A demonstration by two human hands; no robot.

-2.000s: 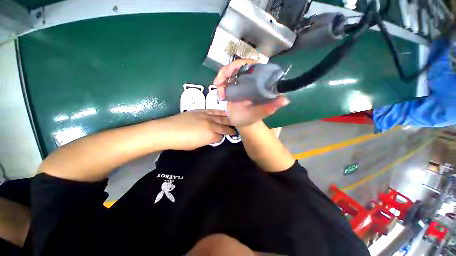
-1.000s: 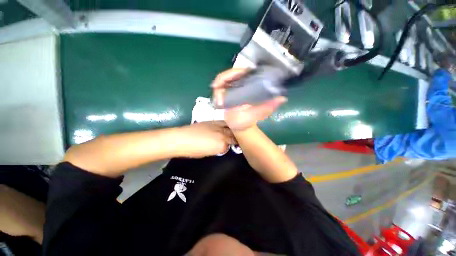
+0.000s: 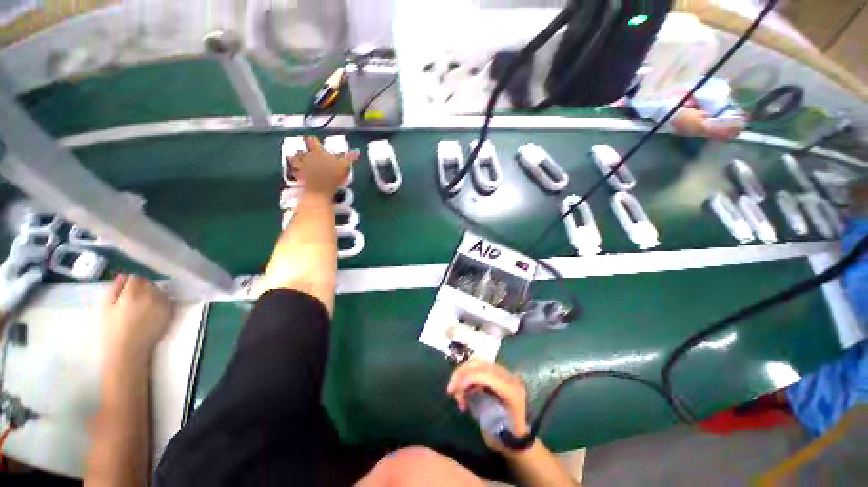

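Note:
My left hand point(image 3: 322, 171) is stretched out over the far green belt, fingers spread on the ends of two white housings point(image 3: 293, 150); whether it grips them I cannot tell. More white loops point(image 3: 349, 242) lie just below it, partly hidden by my wrist. My right hand point(image 3: 495, 392) is closed around the grey electric screwdriver point(image 3: 489, 413) near the bench front. The screwdriver's tip end is by the pick-up plate of the screw feeder point(image 3: 440, 327), a silver-grey box marked A10.
A second grey cylinder point(image 3: 544, 316) lies beside the feeder. Black cables cross the belt and bench. Other housings point(image 3: 542, 167) lie along the belt behind the pale rail point(image 3: 381, 278). Another person's bare forearm point(image 3: 128, 380) is at left. A blue-sleeved hand point(image 3: 704, 122) is beyond the belt.
The view has swung up to the belt. My left hand has moved from the housings near my body to the far belt. My right hand still holds the screwdriver, now lower in view.

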